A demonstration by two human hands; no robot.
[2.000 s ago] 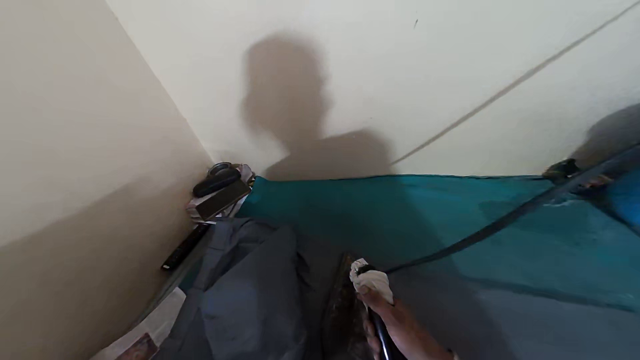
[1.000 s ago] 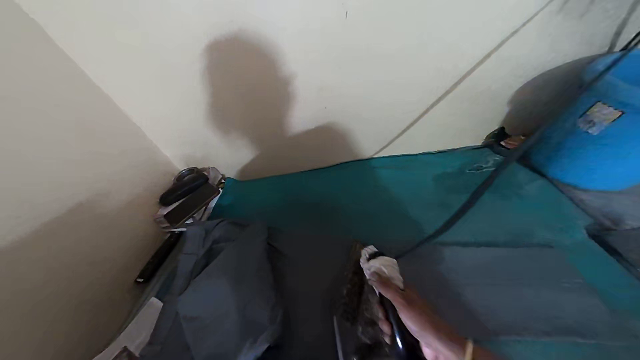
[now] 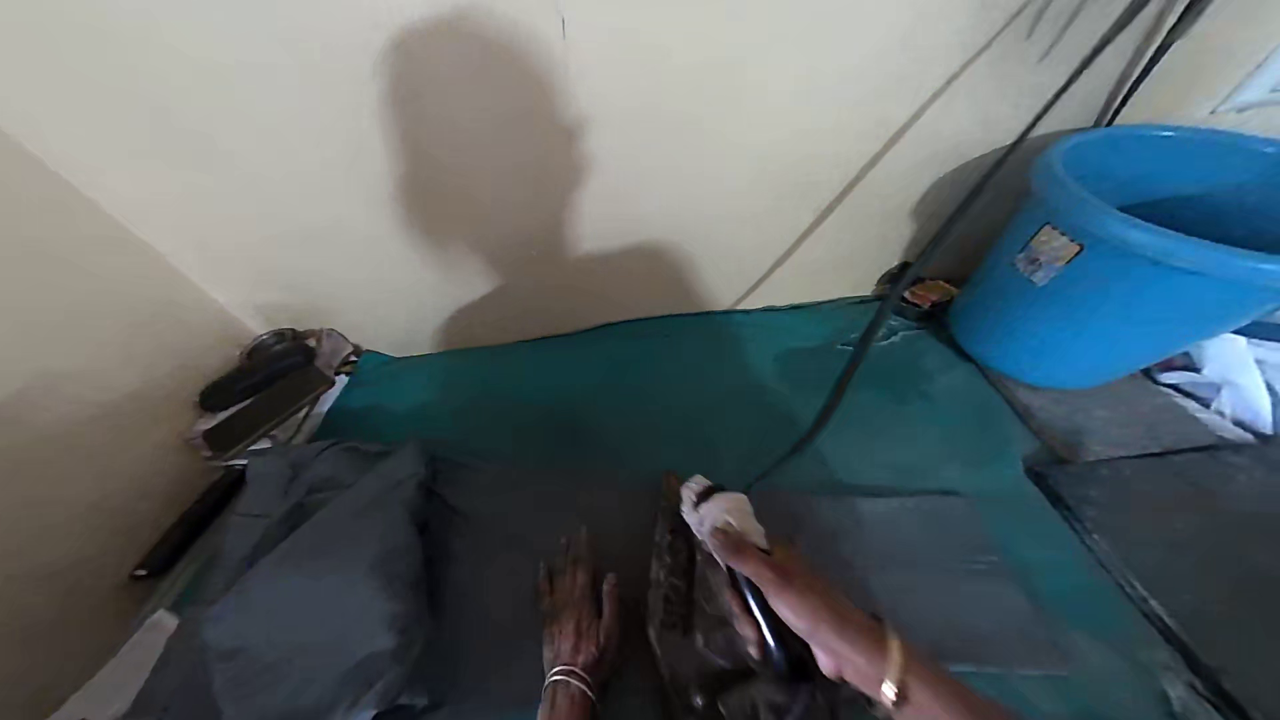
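Note:
My right hand (image 3: 770, 580) grips the handle of an electric clothes iron (image 3: 690, 620), whose rear end is wrapped in a pale cloth (image 3: 725, 510). A dark cord (image 3: 850, 370) runs from the wrapped end up to the upper right. The iron rests on dark grey fabric (image 3: 500, 510). Just left of it, my left hand (image 3: 578, 610) lies palm down on the same fabric, fingers spread, holding nothing. Farther left the grey cloth is bunched in folds (image 3: 320, 600). Under the fabric lies a green cover (image 3: 620, 380).
A blue plastic tub (image 3: 1120, 270) stands at the right by the wall, with white cloth (image 3: 1230, 380) beside it. At the left corner lie a brush-like block (image 3: 265, 410) and other small things, above a dark rod-shaped object (image 3: 190, 525). A dark slab (image 3: 1180, 530) lies at the right.
My left hand has come into view and lies on the grey fabric. The right hand still grips the iron. The view has swung right, showing more of the blue tub.

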